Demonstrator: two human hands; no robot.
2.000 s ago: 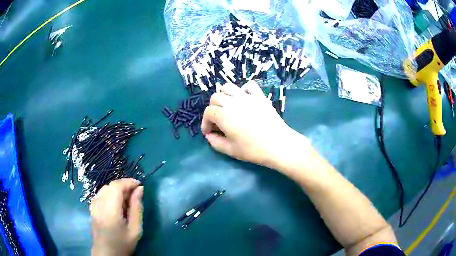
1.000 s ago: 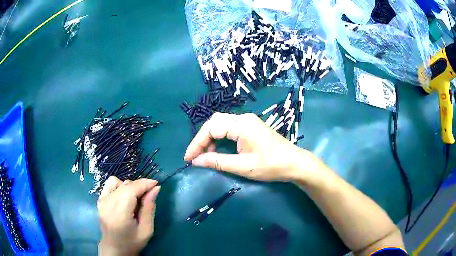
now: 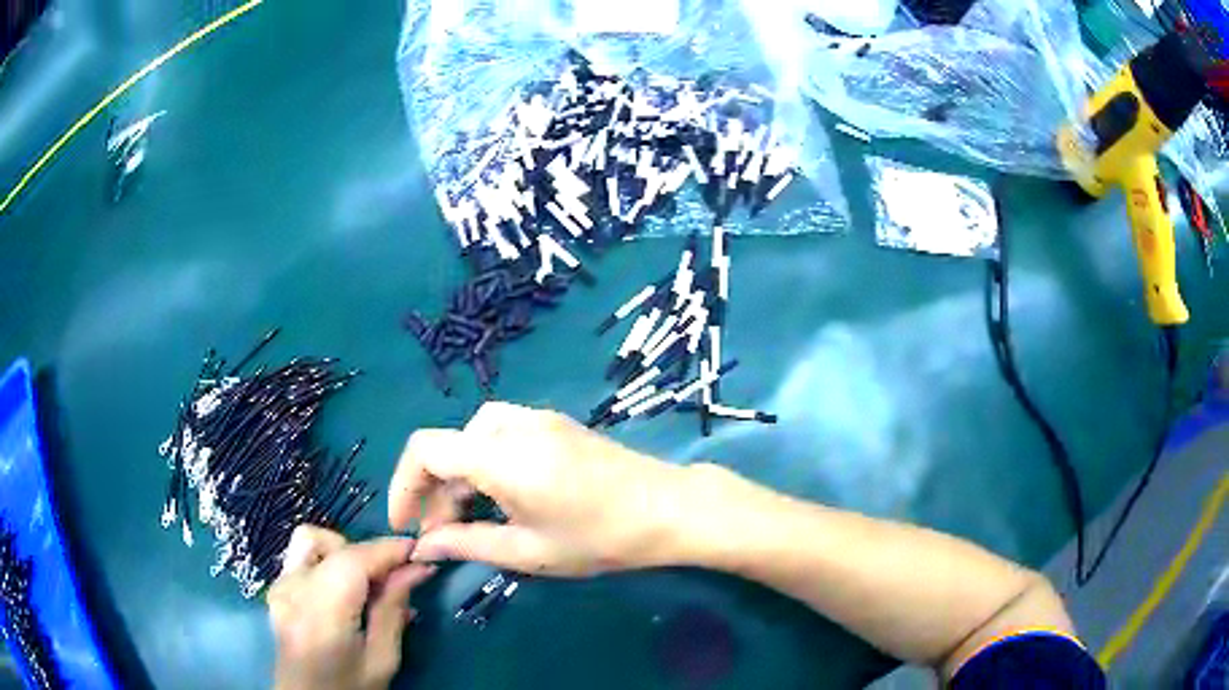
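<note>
My left hand (image 3: 337,607) and my right hand (image 3: 532,506) meet fingertip to fingertip low in the view, bare. A thin dark wire lead is pinched between them, mostly hidden by the fingers. The pile of black wire leads with metal rings (image 3: 263,465) lies just beyond my left hand. Sleeved leads (image 3: 488,597) lie partly hidden under my right hand. Short black tubes (image 3: 479,324) lie in a small pile beyond my right hand. Loose black-and-white sleeves (image 3: 667,344) lie to the right of them.
A clear plastic bag (image 3: 795,189) holds a heap of black-and-white sleeves. A second clear bag (image 3: 930,95) is beside it. A flat packet (image 3: 935,209) and a yellow heat gun (image 3: 1148,223) with a black cord are at right. A blue tray (image 3: 54,539) is at left; silvery scraps (image 3: 131,142) lie upper left.
My right hand came back from the black tube pile to my left hand, and their fingertips now meet on the wire lead. The loose sleeves it covered are in view. The camera view has shifted.
</note>
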